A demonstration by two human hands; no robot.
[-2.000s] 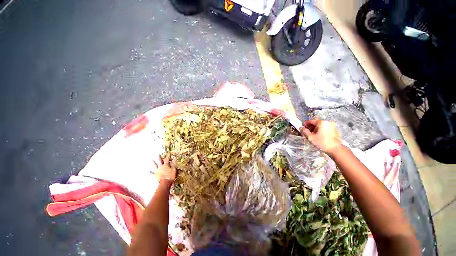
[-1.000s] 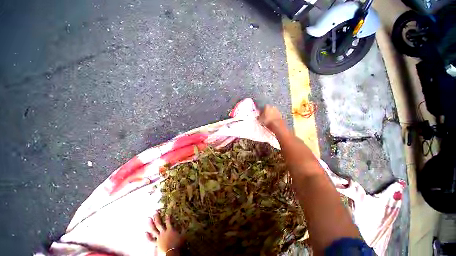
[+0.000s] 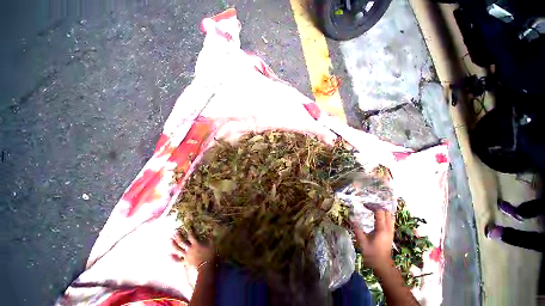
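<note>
A pile of dried brown herb (image 3: 257,179) lies in the middle of the pale cloth with red pattern (image 3: 239,89). Green leafy stems (image 3: 409,233) lie at its right, partly behind my right arm. Clear plastic bags (image 3: 334,254) lie at the pile's right side. My left hand (image 3: 194,251) has its fingers spread at the pile's lower left edge. My right hand (image 3: 376,236) is at the upper clear bag, fingers up and apart against it; whether it grips the plastic is unclear. The pile's lower part is blurred.
Grey pavement (image 3: 89,107) lies left of the cloth. A yellow line (image 3: 317,54) runs beyond it, with a thin orange loop (image 3: 327,85) on it. A scooter wheel (image 3: 352,15) stands at the top. Dark scooters (image 3: 502,131) and a person's feet (image 3: 499,230) are at the right.
The cloth's far corner now lies stretched out away from me. My right hand has left that corner and come back to the clear bags. My left hand stays by the pile's left edge.
</note>
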